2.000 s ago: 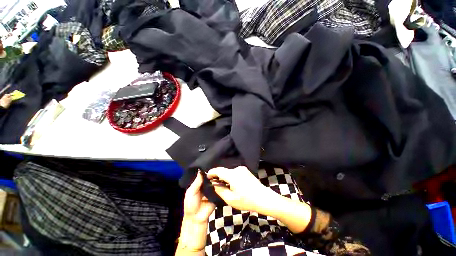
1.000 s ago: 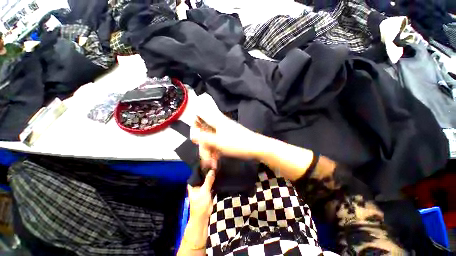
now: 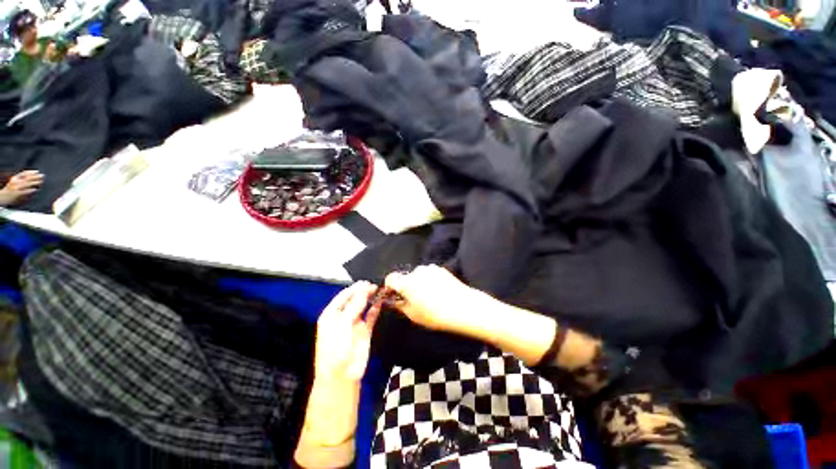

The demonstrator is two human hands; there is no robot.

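A black garment [image 3: 587, 229] is heaped over the table and hangs down to my lap. My left hand [image 3: 346, 321] and my right hand [image 3: 429, 295] meet at its near left edge, fingertips close together. Something small and dark is between the fingertips, too small to tell; no needle or thread can be made out. My right fingers are curled, and what lies in that palm is hidden. A red-rimmed tray [image 3: 308, 223] of dark buttons [image 3: 291, 198] stands on the table behind my hands, with a black flat case [image 3: 293, 159] on the buttons.
A clear plastic bag [image 3: 216, 179] lies left of the tray on the white table [image 3: 183, 220]. A dark strip [image 3: 361, 229] lies by the tray. Plaid cloth [image 3: 137, 357] is below the table at left. Another person's hand [image 3: 20, 187] shows at the far left.
My right hand has come back down from above the cloth and meets my left hand again. My left hand's fingers have lifted. The view has shifted, so the tray appears farther right.
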